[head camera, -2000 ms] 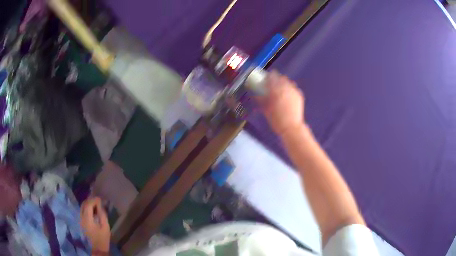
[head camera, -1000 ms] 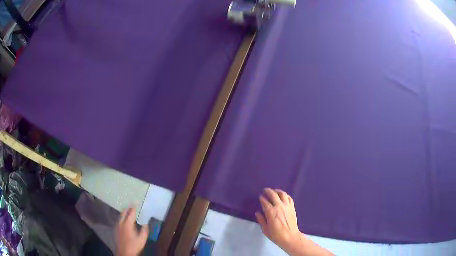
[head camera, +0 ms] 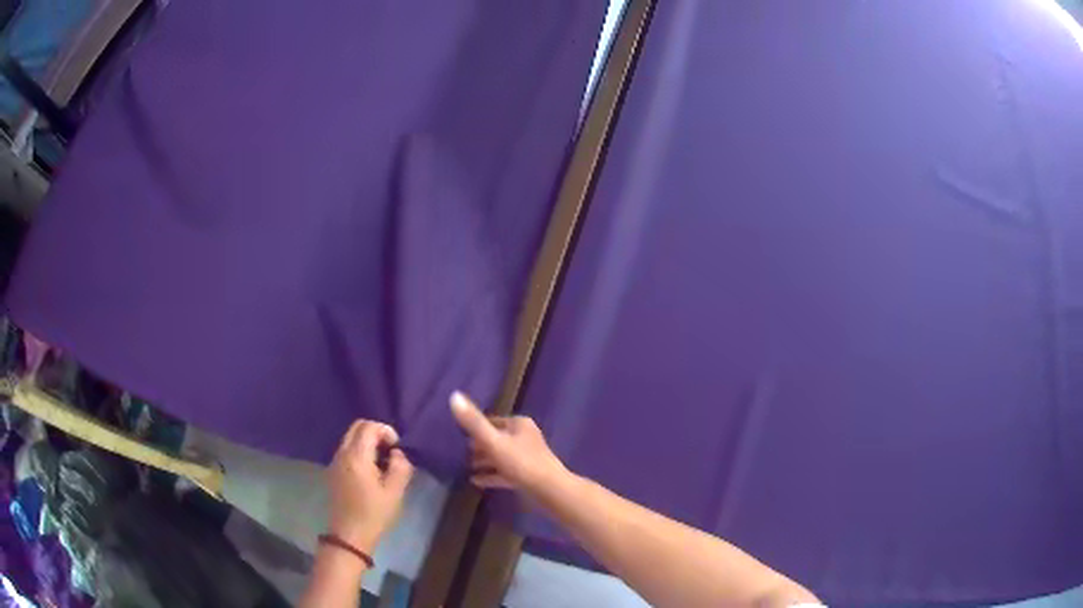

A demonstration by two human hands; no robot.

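Plain purple fabric (head camera: 273, 238) covers most of the table on both sides of a long brown guide rail (head camera: 562, 232). My left hand (head camera: 371, 481) pinches the near edge of the fabric left of the rail, and folds rise from there. My right hand (head camera: 508, 451) is at the rail by the same edge, thumb raised and fingers curled over the cloth edge; its fingertips are partly hidden, so its grip is unclear. The end cutter is not in view.
The white table edge (head camera: 564, 584) shows below the fabric. A yellowish rod (head camera: 113, 437) juts out at the lower left, above mixed fabric scraps (head camera: 131, 523). A narrow light gap shows beside the rail at the top.
My left hand has moved up onto the fabric edge and pinched it, raising folds. My right hand has moved left to the rail. The end cutter has left the view at the top.
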